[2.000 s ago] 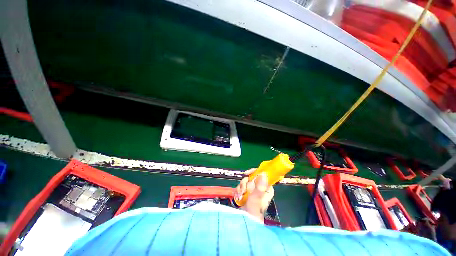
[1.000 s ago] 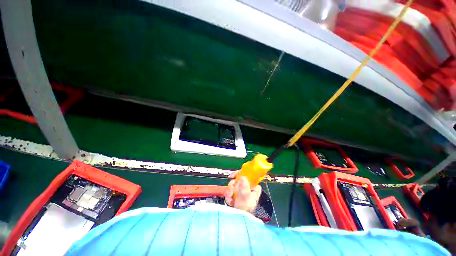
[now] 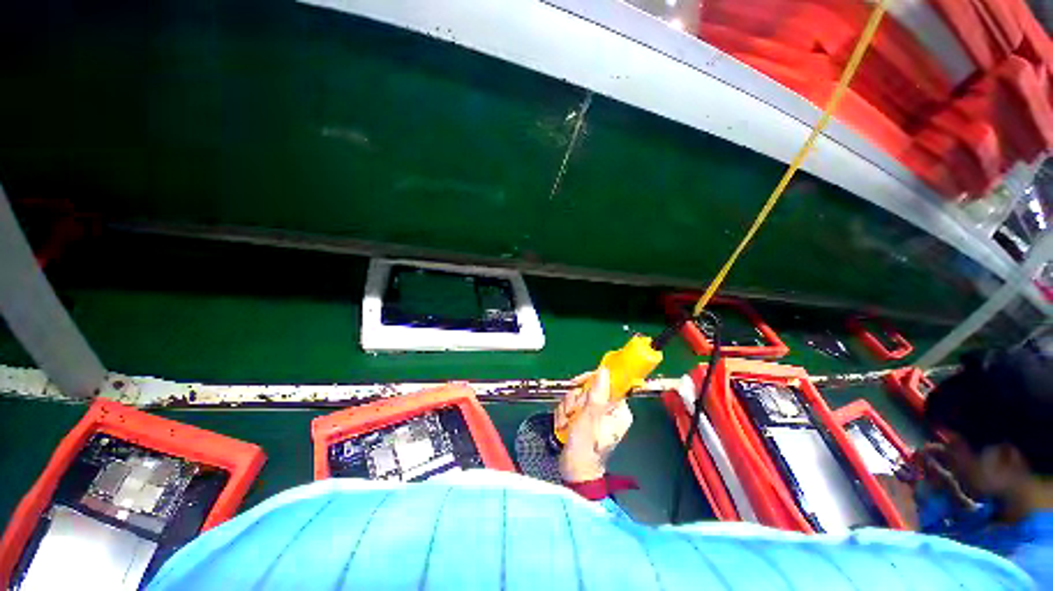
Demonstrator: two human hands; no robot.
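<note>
My right hand (image 3: 592, 429) is closed around the yellow electric screwdriver (image 3: 630, 367), over a dark round mesh-like patch (image 3: 537, 448). The driver's tip is hidden. A yellow cord (image 3: 797, 167) runs up from it and a black cable (image 3: 700, 404) hangs beside it. Left of the hand, an opened unit (image 3: 406, 449) with a silvery board lies in a red foam tray (image 3: 485, 429); its lower part is hidden by my blue sleeve or clothing. My left hand is not in view.
Another opened unit (image 3: 140, 485) in a red tray is at left. A white tray (image 3: 452, 341) with a unit lies beyond the worn rail (image 3: 289, 394). Stacked red trays (image 3: 739, 462) stand at right, near a person in blue (image 3: 995, 462). Red foam is heaped on the shelf above.
The view has shifted. The tray in front of me shows more of its unit and is tilted. My right hand, still holding the driver, is further right of that tray; the red wrist strap now shows.
</note>
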